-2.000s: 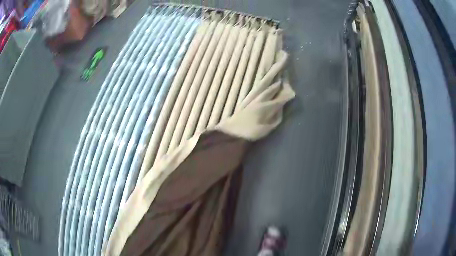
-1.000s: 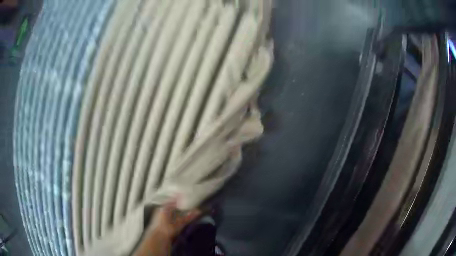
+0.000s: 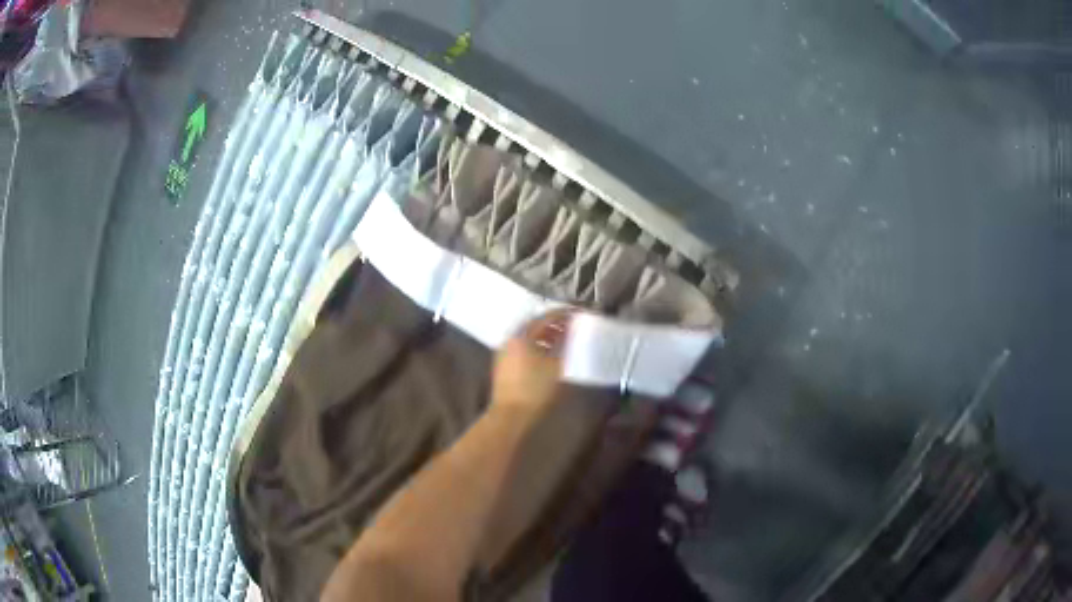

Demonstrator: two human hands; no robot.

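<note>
My left hand (image 3: 535,347) reaches in from the bottom, its forearm over the cloth, and is closed on the white header tape (image 3: 470,294) of the brown curtain panel (image 3: 341,412). The tape stretches to both sides of the hand, with thin pale upright pieces on it. The brown cloth hangs loosely folded below it. Beyond the tape, beige cloth (image 3: 476,176) lies gathered at the rack's toothed end bar (image 3: 517,129), with crossed cords over it. The light blue floral curtain (image 3: 235,306) lies in long narrow folds on the left. My right hand is not in view.
Dark clothing (image 3: 623,541) and a blurred pink-and-white patterned item (image 3: 682,459) are at lower centre right. Grey floor (image 3: 823,188) with a green arrow (image 3: 194,129) surrounds the rack. A grey sheet or board (image 3: 59,235) is at left. Blurred dark racks (image 3: 917,506) are at lower right.
The view has shifted to the rack's end. The brown panel with its white tape now covers the beige folds, and my left hand has moved from beige cloth to the tape.
</note>
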